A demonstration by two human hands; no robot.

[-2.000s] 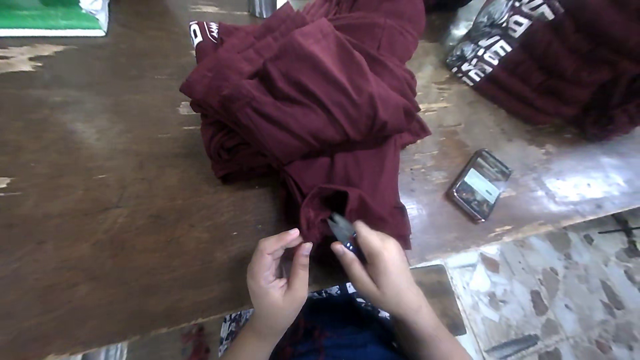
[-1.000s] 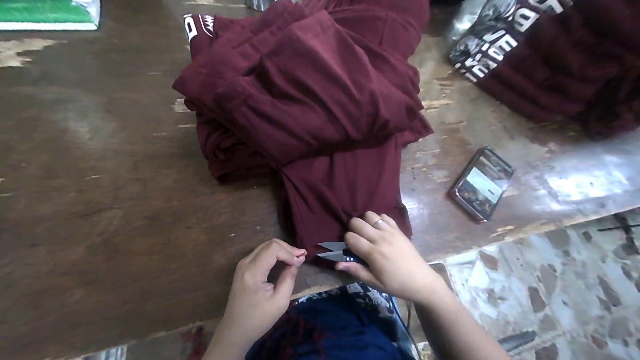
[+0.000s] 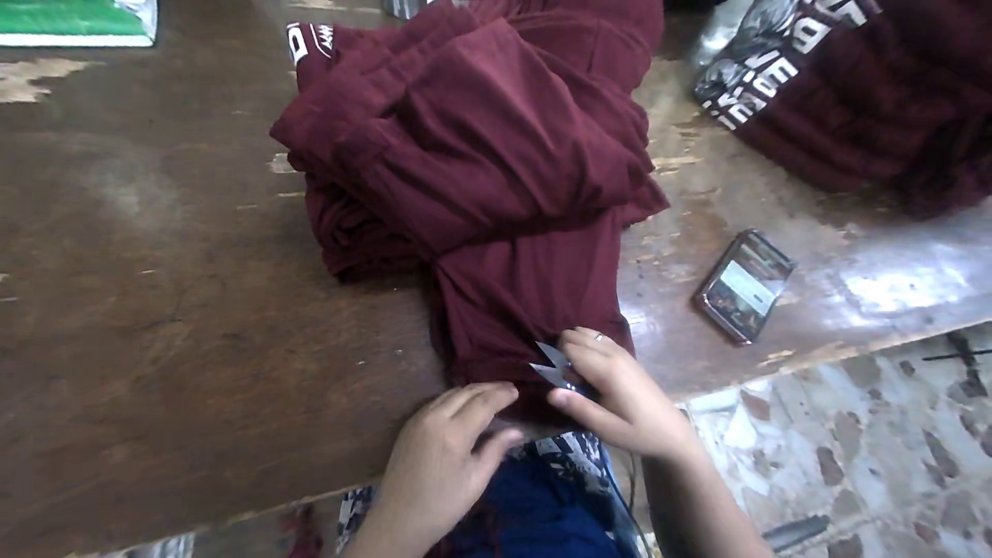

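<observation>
Several maroon garments (image 3: 480,147) lie folded in a pile on the wooden table, and one part of the cloth reaches down to the front edge. My right hand (image 3: 620,395) holds small thread snips (image 3: 552,367), blades apart and pointing left over the lower end of the cloth. My left hand (image 3: 457,442) is at that end's lower left corner, fingertips on or close to the fabric; whether it pinches the cloth cannot be told. A ring is on a finger of my right hand.
A smartphone (image 3: 748,287) with a lit screen lies right of the pile. Another maroon garment stack (image 3: 860,101) with white lettering is at the upper right. A green and white item (image 3: 77,22) lies upper left. The worn wooden table (image 3: 194,310) ends in front of me.
Two seconds ago both hands were at a gathered opening in the cloth's lower end; now that end lies flatter. Since one second ago, my left hand's fingers have spread from a pinch.
</observation>
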